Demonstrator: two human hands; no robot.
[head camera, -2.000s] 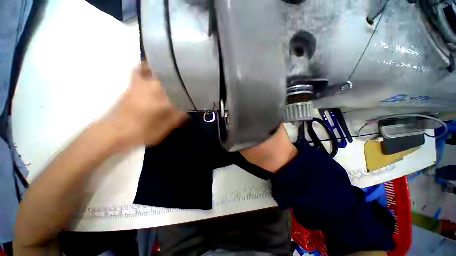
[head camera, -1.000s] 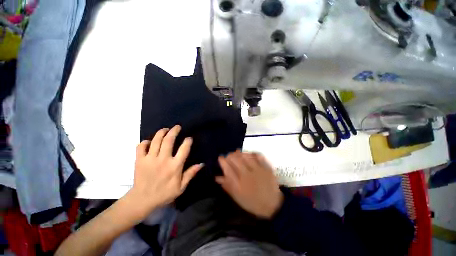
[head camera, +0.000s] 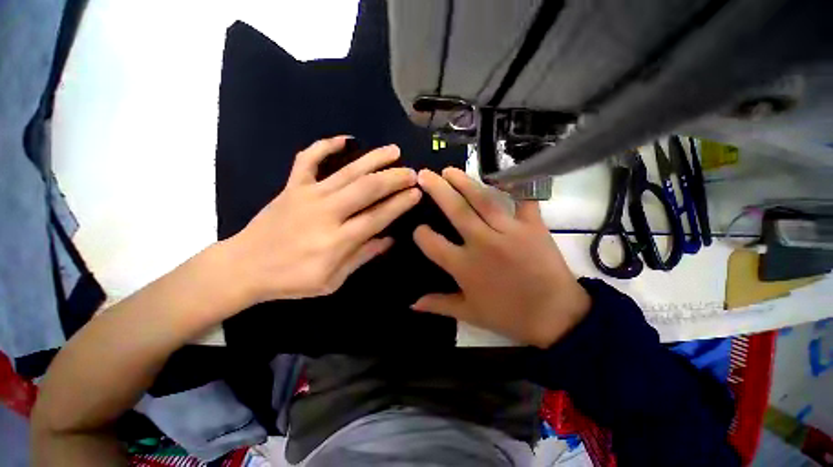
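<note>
A black garment panel (head camera: 274, 119) lies flat on the white table, with an angled, notched far edge; its near part reaches the table's front edge. My left hand (head camera: 324, 223) lies palm down on the panel with its fingers apart. My right hand (head camera: 498, 255) lies on the panel's right side, its fingertips meeting those of my left hand. Both hands press on the cloth and neither grips it. The presser foot (head camera: 489, 137) of the sewing machine (head camera: 585, 55) is just beyond my right fingertips. The needle point cannot be made out.
Black-handled shears (head camera: 653, 219), blue snips (head camera: 687, 205) and a slim black tool (head camera: 701, 196) lie right of the machine foot. A dark block (head camera: 795, 246) sits by a tan card (head camera: 749, 283) at far right. Pale blue-grey panels (head camera: 27, 182) hang at left. A red basket (head camera: 756, 374) is below.
The machine head looms closer and the view has shifted. Both hands have moved from the panel's near part up toward the presser foot, and their fingertips have come together.
</note>
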